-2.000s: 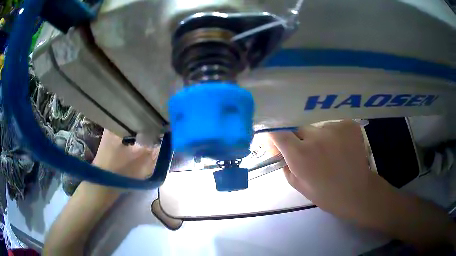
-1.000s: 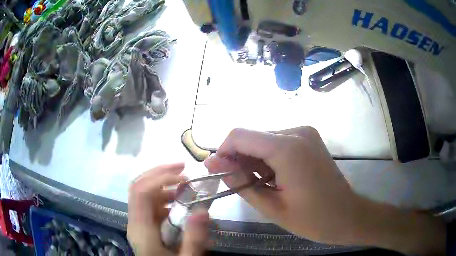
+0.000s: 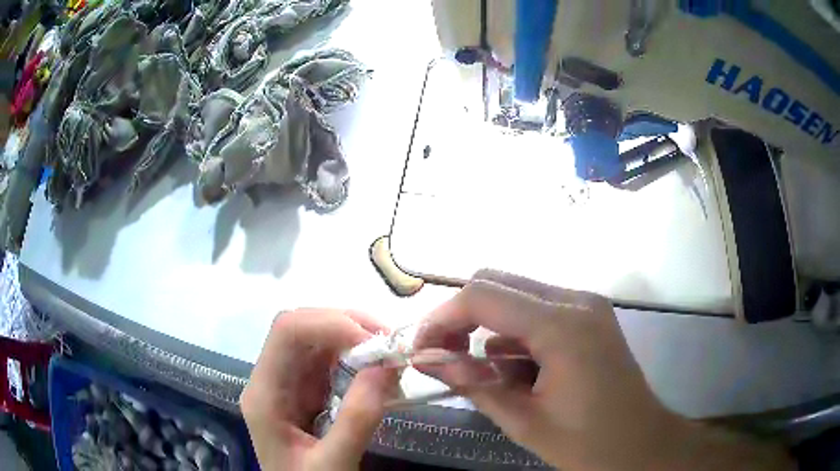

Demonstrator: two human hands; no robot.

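My left hand (image 3: 309, 391) is at the table's front edge, thumb and fingers closed on a small whitish, crumpled piece (image 3: 376, 350). I cannot tell exactly what the piece is. My right hand (image 3: 562, 363) is close beside it, its fingertips at the piece's right side. It holds slim tweezers (image 3: 502, 357), seen as thin prongs partly hidden by the fingers. The sewing machine (image 3: 677, 64) stands behind the hands, with its needle area brightly lit.
Gathered grey fabric pieces (image 3: 262, 138) are heaped at the left. A smartphone (image 3: 760, 225) lies right of the bed plate (image 3: 553, 244), which has a tan rounded tab (image 3: 396, 269). A blue crate (image 3: 64, 391) of small pieces and a red container (image 3: 23, 354) are below at left.
Both hands have left the needle area and come to the table's front edge. Since one second ago they have closed together around the whitish piece. The view has tilted down, then shifted slightly left.
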